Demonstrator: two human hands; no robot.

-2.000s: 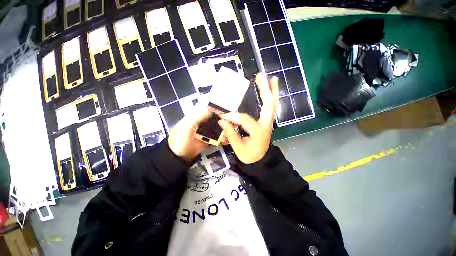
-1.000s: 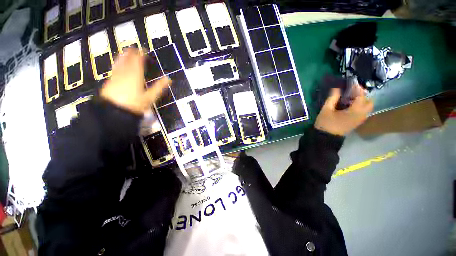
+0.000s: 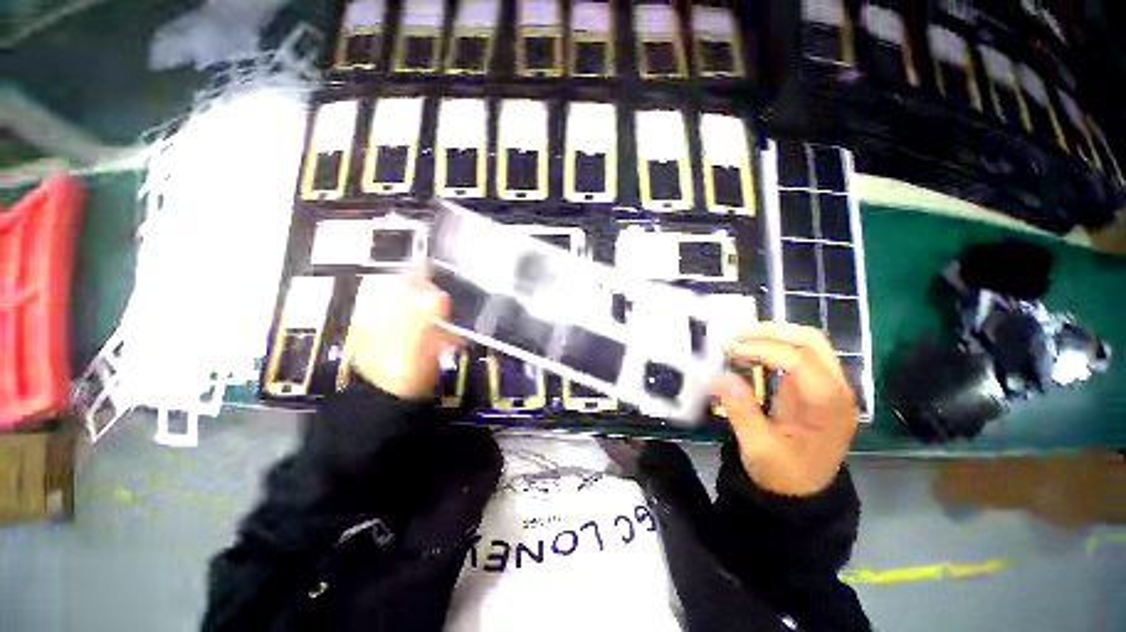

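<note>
A partly used sticker sheet, white-edged with dark rectangles and open windows at its right end, is held slanted above the black blister tray. It is blurred. My left hand grips its left end. My right hand is at its right end, fingers curled around the edge. Phone display assemblies with white upper and dark lower halves stand in rows in the tray, with a sideways row in the middle. The sheet and my hands hide part of the lower rows.
Stacked sticker sheets lie right of the tray. A heap of film scraps is on the green mat. White waste liner frames pile at left, beside a red tray. More displays stand at the upper right.
The view has turned left. My left hand has taken hold of the sheet and lifted it off the displays. My right hand has moved from the scrap heap to the sheet's right end.
</note>
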